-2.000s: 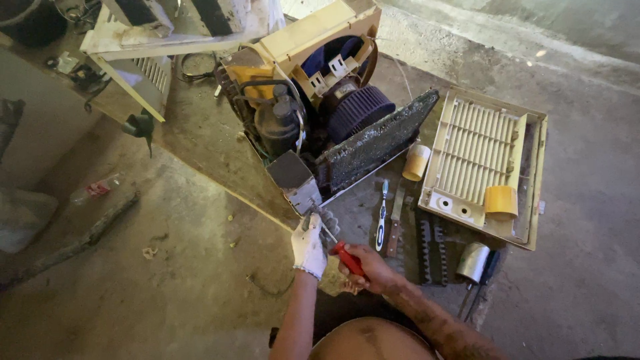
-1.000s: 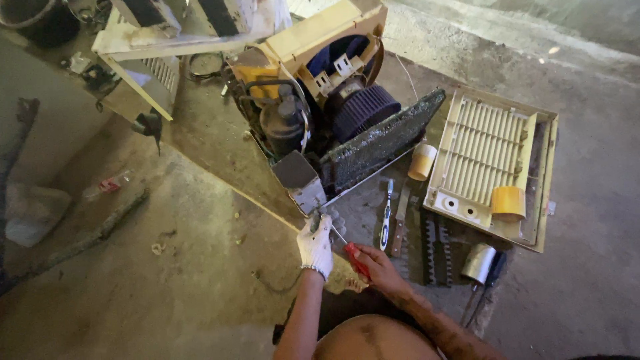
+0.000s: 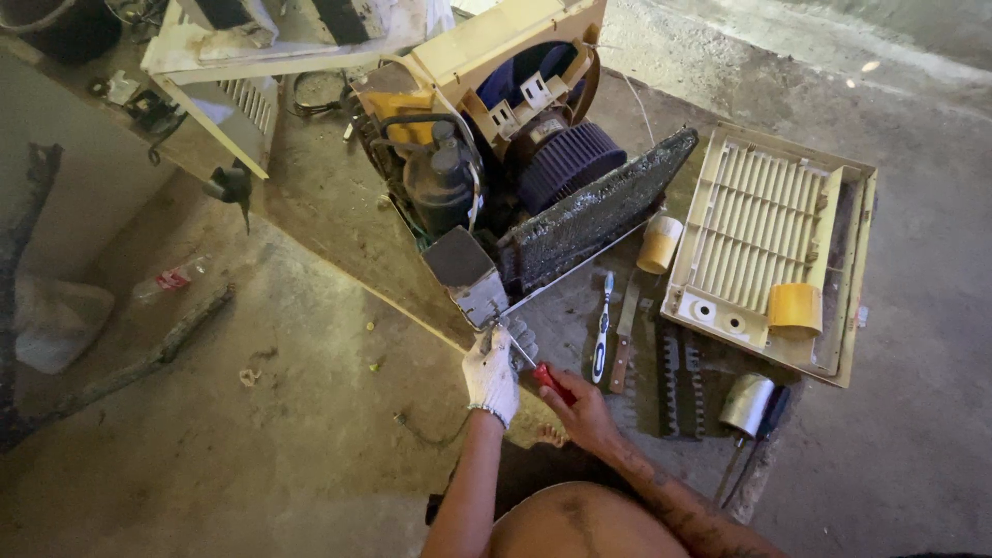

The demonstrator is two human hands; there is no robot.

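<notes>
My left hand (image 3: 493, 372), in a white knitted glove, is at the lower corner of a small metal box (image 3: 467, 275) on an opened air conditioner; its fingertips meet near the screwdriver's tip, and what they pinch is too small to tell. My bare right hand (image 3: 583, 409) grips the red handle of a screwdriver (image 3: 549, 380), whose shaft slants up left to those fingertips. Behind are the finned coil (image 3: 597, 209), a blower wheel (image 3: 572, 164) and a black compressor (image 3: 439, 184). A grey glove (image 3: 524, 341) lies just behind the screwdriver shaft.
Right of the unit lie a toothbrush (image 3: 602, 329), a wooden-handled knife (image 3: 623, 341), dark toothed strips (image 3: 682, 384), a metal cylinder (image 3: 745, 403) and yellowish cups (image 3: 659, 244). A cream front grille (image 3: 763, 225) is beyond them. At left are a branch (image 3: 167, 353) and a plastic bottle (image 3: 172, 277).
Both hands stay at the metal box's corner, the screwdriver still in my right hand. My right hand's grip on the handle has shifted slightly.
</notes>
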